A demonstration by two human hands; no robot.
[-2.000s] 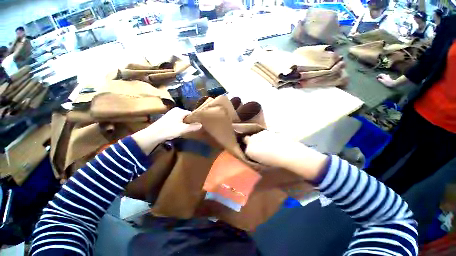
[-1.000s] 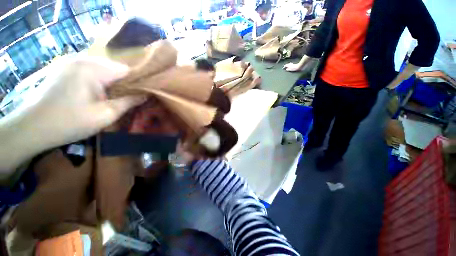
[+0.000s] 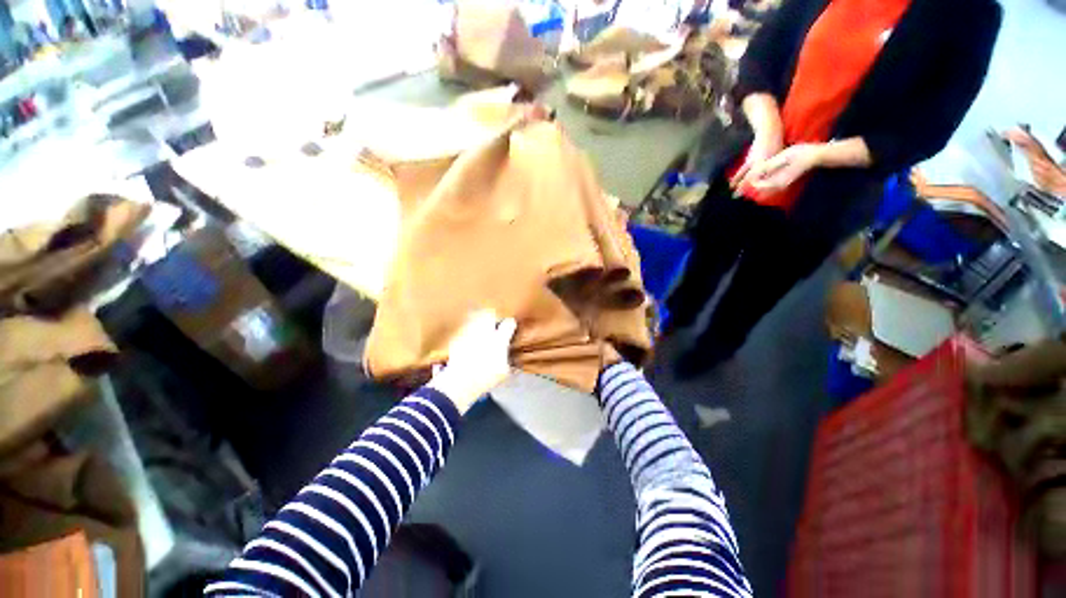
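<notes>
A large tan-brown garment piece [image 3: 491, 234] lies spread in front of me at the near end of the white table, its near edge hanging over. My left hand [image 3: 482, 350] grips its near edge, fingers on top of the cloth. My right sleeve reaches to the folded layers at the right side of the piece, beside a dark fold. My right hand itself is hidden by the cloth.
A person [image 3: 836, 105] stands at the right with hands together. A red crate [image 3: 888, 467] is at the lower right. Brown pieces [image 3: 59, 339] are heaped at the left with an orange rectangle [image 3: 47, 569]. A brown carton [image 3: 222, 298] is below the white table [image 3: 281, 193].
The brown piece has moved from close before me at the left to the table end. It now lies spread out. The standing person's hands have come together.
</notes>
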